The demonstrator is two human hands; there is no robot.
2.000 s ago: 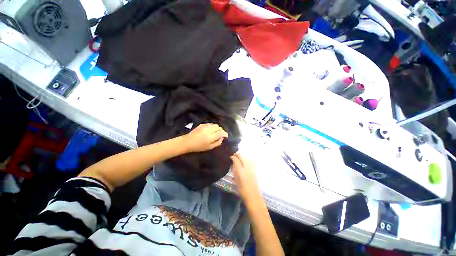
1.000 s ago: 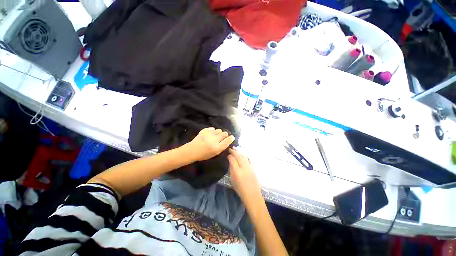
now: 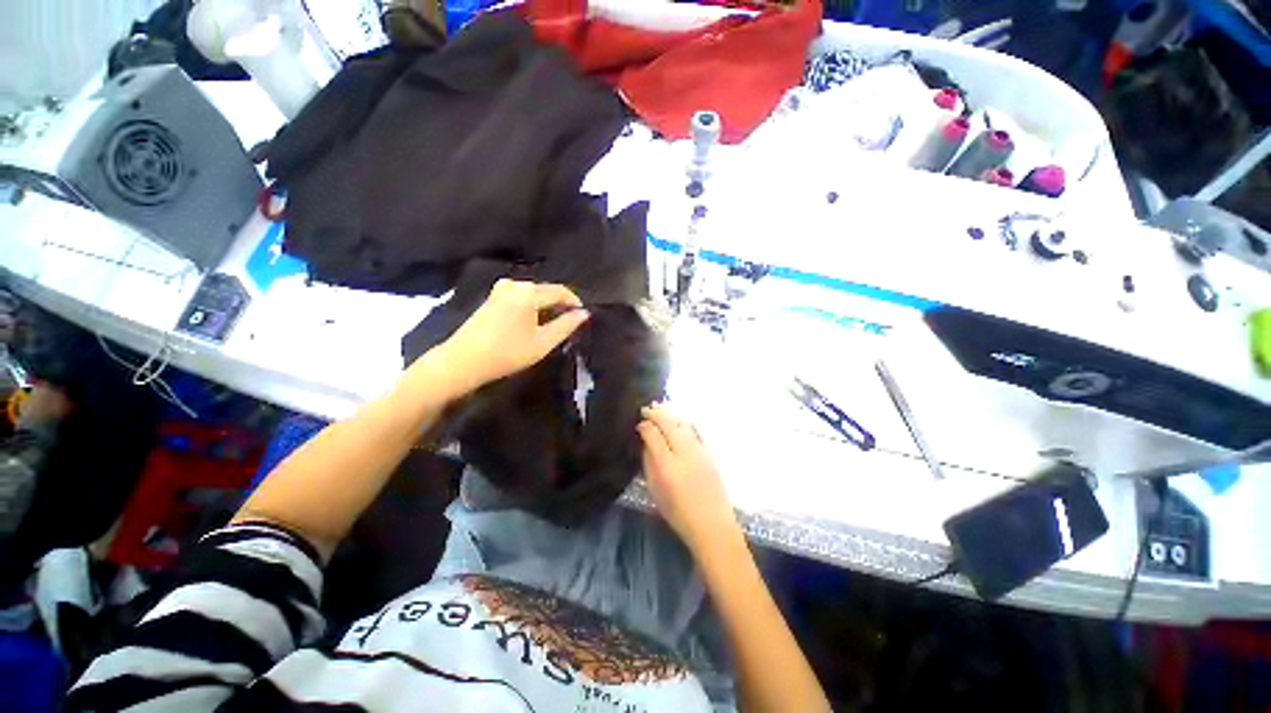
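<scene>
A dark brown garment piece [image 3: 523, 446] lies at the table's front edge, just left of the presser foot and needle [image 3: 686, 293]. My left hand [image 3: 523, 327] is on its upper part, fingers pinching the cloth. My right hand [image 3: 676, 453] rests at the piece's right edge, fingertips touching the cloth; whether it grips is unclear. A light gap shows in the cloth between my hands. The larger dark bundle [image 3: 439, 153] lies behind and touches the piece. The white industrial sewing machine [image 3: 850, 314] extends to the right.
Thread snips [image 3: 834, 415], tweezers [image 3: 909, 418] and a smartphone [image 3: 1025, 529] lie right of my right hand. Red fabric [image 3: 697, 70] and thread cones [image 3: 962, 139] are at the back. A neighbouring machine [image 3: 160, 167] stands at the left. A switch box [image 3: 213, 307] is at the table's left edge.
My left hand has moved up and left, away from my right hand, and the cloth between them has spread. My right hand stays near the cloth's right edge. The camera view has shifted.
</scene>
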